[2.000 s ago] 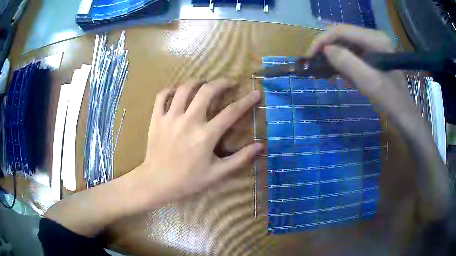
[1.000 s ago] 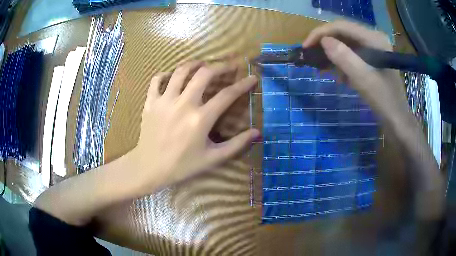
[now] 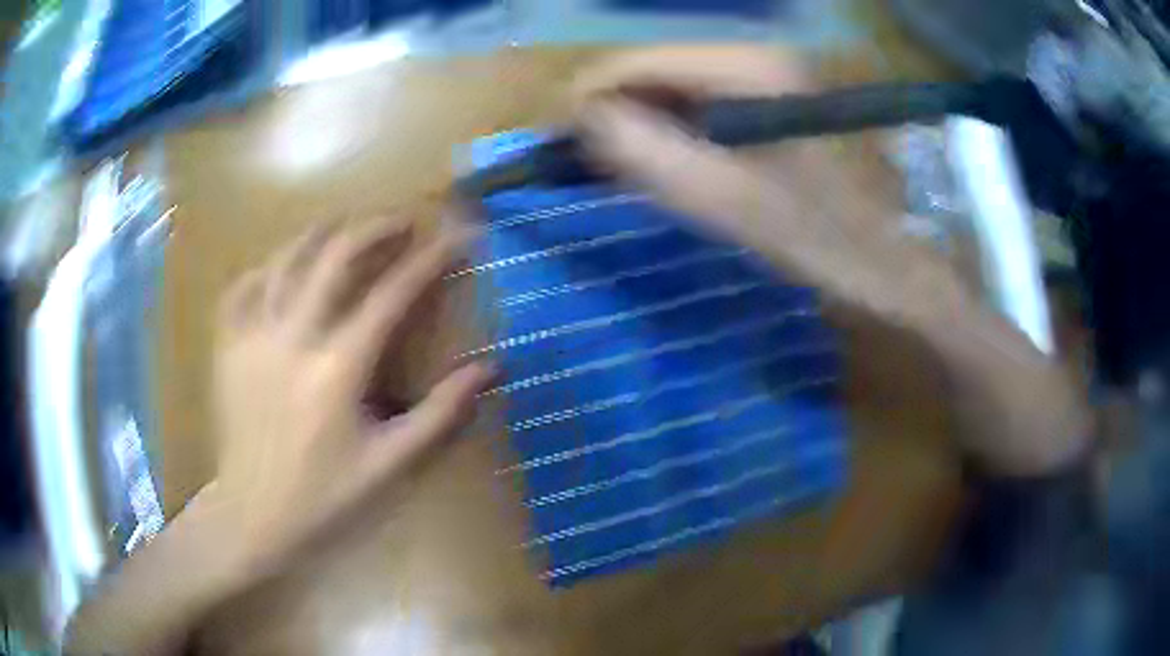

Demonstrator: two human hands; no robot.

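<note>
The whole view is blurred. A blue solar cell array with silver lines lies on the brown tabletop, slightly tilted. My right hand holds the black soldering iron over the array's upper edge, its tip end near the array's upper left corner. My left hand lies left of the array with fingers spread, index finger and thumb tips at the array's left edge. Whether they press on a thin ribbon there is too blurred to tell.
Silver ribbon strips and a white strip lie at the left. Another white strip and more ribbon lie at the right. Blue arrays are stacked at the back left. The iron's cord runs off right.
The camera view has swung, so the array and both hands appear further left and tilted. The iron stays in my right hand near the array's upper left corner.
</note>
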